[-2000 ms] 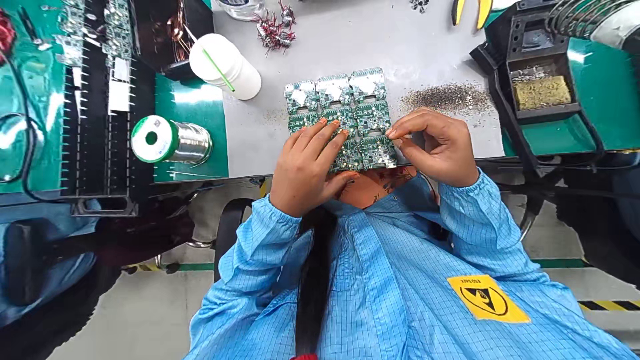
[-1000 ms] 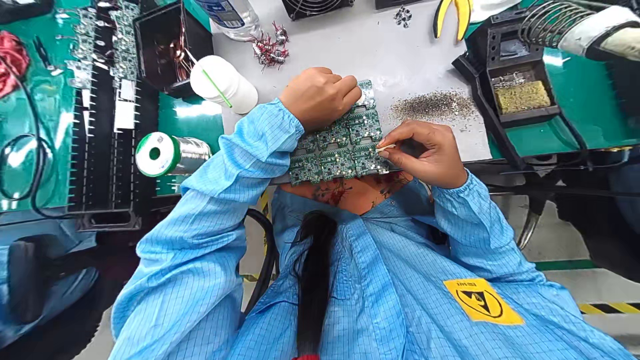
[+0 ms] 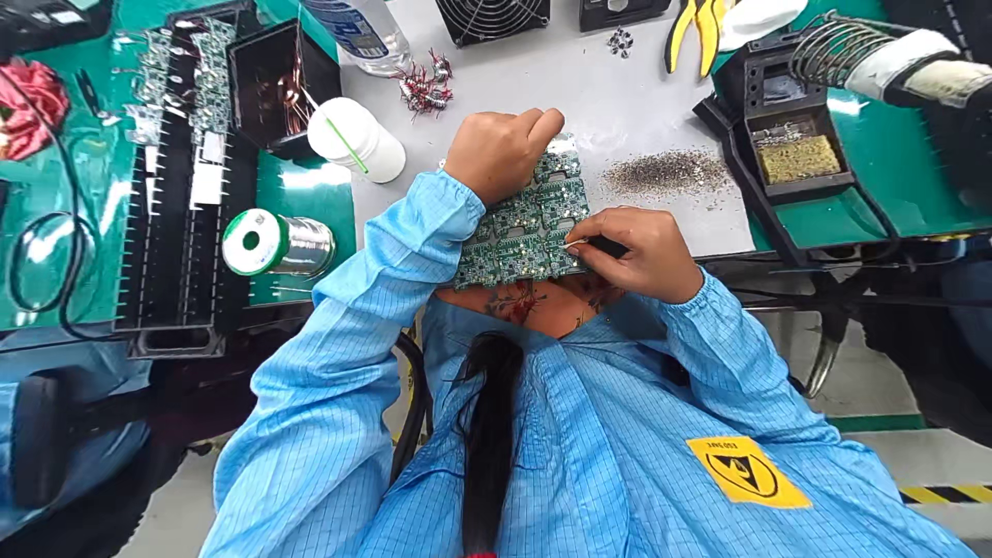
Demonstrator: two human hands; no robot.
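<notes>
A panel of green printed circuit boards (image 3: 523,246) lies on the grey mat at its near edge, partly covered by my hands. My left hand (image 3: 504,151) is closed over the panel's far part; its fingertips point away from the camera, and whether it grips the board edge cannot be told. At the panel's right side, my right hand (image 3: 643,252) pinches a small pale, thin piece (image 3: 576,242) between thumb and forefinger, right over the board. A white plastic bottle (image 3: 356,139) with a green straw-like tube stands left of my left hand.
Left are a solder wire spool (image 3: 279,243), a black rack (image 3: 174,271) with boards and a black bin (image 3: 283,85). Red-wired parts (image 3: 426,84) lie beyond. Right are a heap of clippings (image 3: 666,172), yellow-handled pliers (image 3: 694,35), and a soldering iron stand (image 3: 798,147) with sponge.
My left hand has moved from the panel's near left part to its far side. My right hand, on the panel's right side throughout, now visibly pinches a small pale piece.
</notes>
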